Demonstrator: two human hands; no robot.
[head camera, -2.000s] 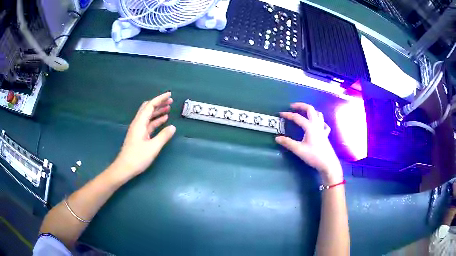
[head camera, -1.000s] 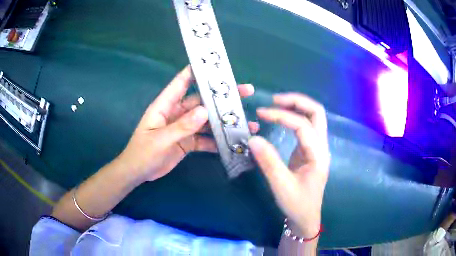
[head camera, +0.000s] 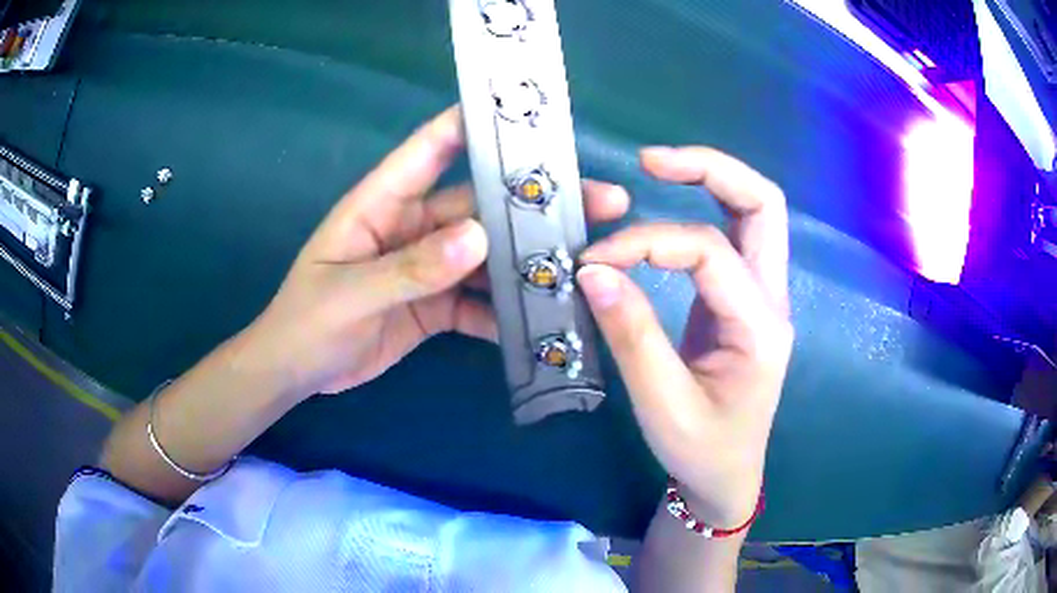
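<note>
A grey fixture bar (head camera: 498, 232) is held up above the green mat, nearly upright in the picture, its far end cut off by the top edge. Several small round modules sit along it; the nearest module (head camera: 559, 353) and the two above it show amber centres. My left hand (head camera: 394, 255) grips the bar from its left side, thumb on the edge and fingers behind it. My right hand (head camera: 684, 313) is at the bar's right edge, thumb and index fingertip close together beside the second module from the near end (head camera: 545, 273). Whether they pinch anything is unclear.
The green mat (head camera: 290, 104) lies below. A white frame fixture (head camera: 41, 214) is at the left, with two tiny whitish bits (head camera: 155, 185) beside it. A purple-white lamp (head camera: 937, 197) glows at the right. Part of another person's clothing (head camera: 1008, 556) shows at the lower right.
The bar was lying on the mat with both hands apart; it is now lifted, turned and held in my left hand. Over the last second it became more upright, and my right fingertips closed in on its edge.
</note>
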